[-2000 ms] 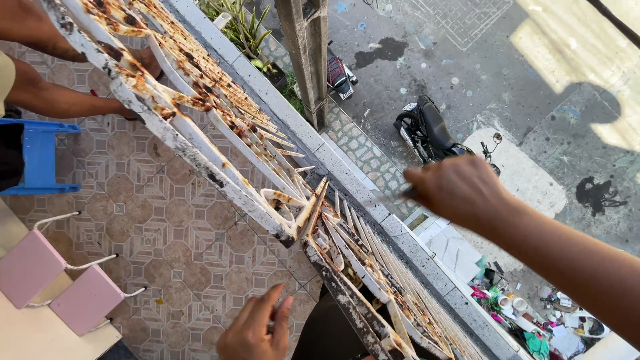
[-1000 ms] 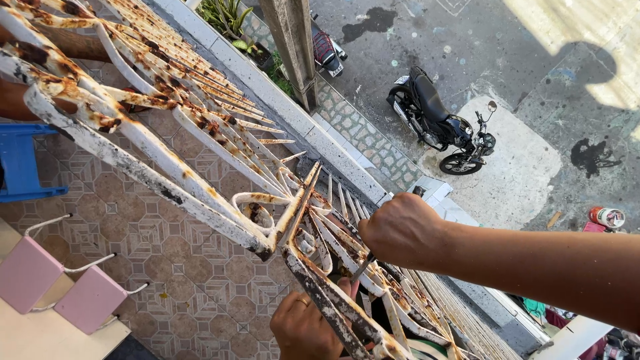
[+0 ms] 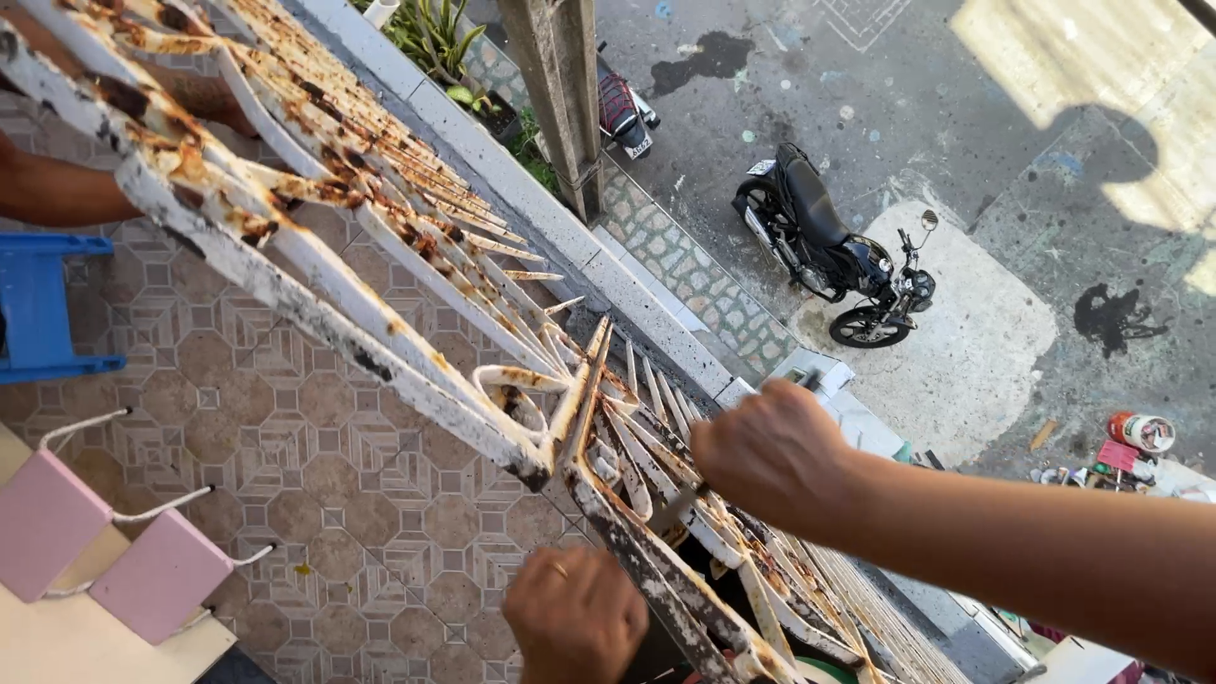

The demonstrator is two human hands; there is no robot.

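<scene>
A metal railing point(image 3: 332, 313) with chipped white paint, rust and pointed bars runs diagonally across the head view. My right hand point(image 3: 774, 456) is closed in a fist over its outer side, right of the corner joint. From the fist a flat tool blade point(image 3: 676, 508), perhaps a scraper's, points down-left against the bars; it is partly blurred. My left hand point(image 3: 575, 608), with a ring on one finger, is curled on the inner side, next to the dark, worn top rail point(image 3: 646, 579). Whether it holds anything is hidden.
Another person's arm point(image 3: 57, 190) reaches the railing at upper left, near a blue plastic stool point(image 3: 38, 309). Pink panels point(image 3: 161, 575) with white cords lie lower left. Beyond the ledge point(image 3: 617, 280), far below, are a concrete post point(image 3: 560, 104), a motorcycle point(image 3: 826, 228) and a paint bucket point(image 3: 1140, 432).
Two seconds ago my right hand was farther out over the street; it came in to the railing. My left hand moved up to the dark rail, then back down-left a little.
</scene>
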